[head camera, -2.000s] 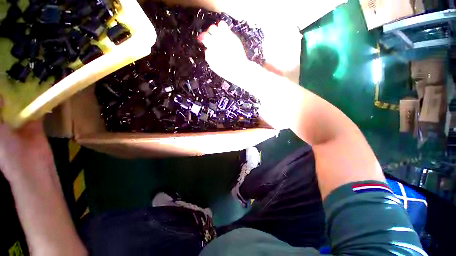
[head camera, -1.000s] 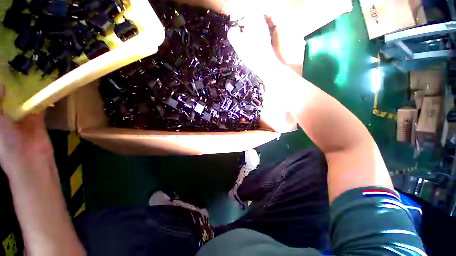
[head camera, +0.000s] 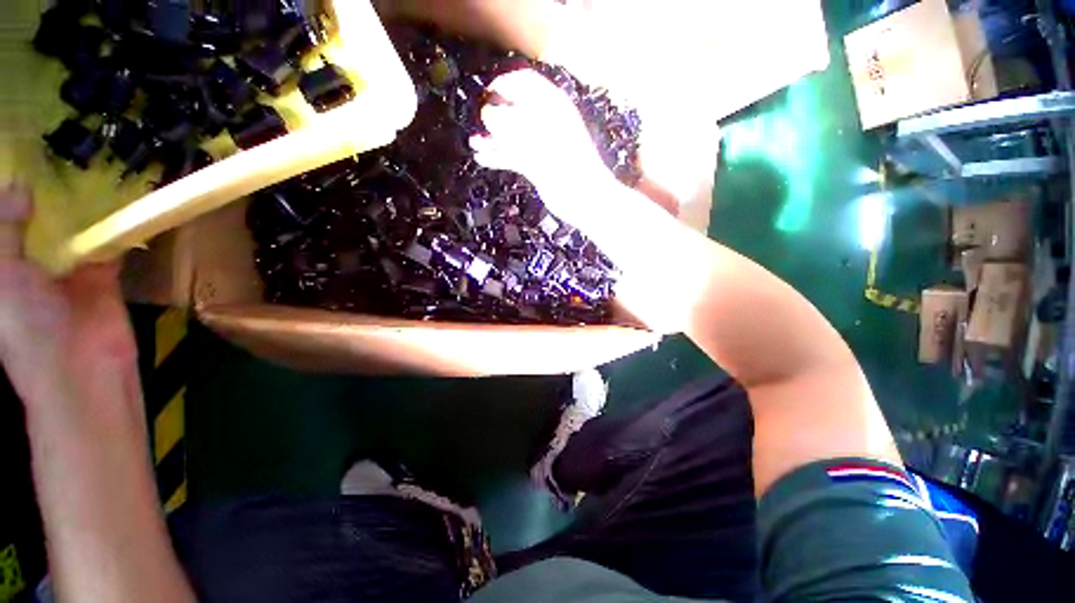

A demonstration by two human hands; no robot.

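Note:
The yellow tray [head camera: 248,169], with many small black components [head camera: 153,83] on it, is at the upper left, cut off by the frame edge. My left hand [head camera: 59,306] holds its near edge from below. The open brown carton [head camera: 436,345] stands in front of my knees, filled with a shiny heap of black components [head camera: 413,236]. My right hand [head camera: 531,124] is over the heap inside the carton, palm down, with its fingers at the parts. It is washed out by glare, so whether the fingers hold a part cannot be told.
The carton's right flap [head camera: 754,53] glares white. The green floor [head camera: 778,259] has yellow-black tape. At right are a metal rack [head camera: 990,116], a closed carton [head camera: 905,65] and several smaller boxes [head camera: 996,304]. My legs and shoes are below the carton.
My right hand moved right over the heap, then back left to about the middle. The yellow tray, held in my left hand, shows slightly further right in the view.

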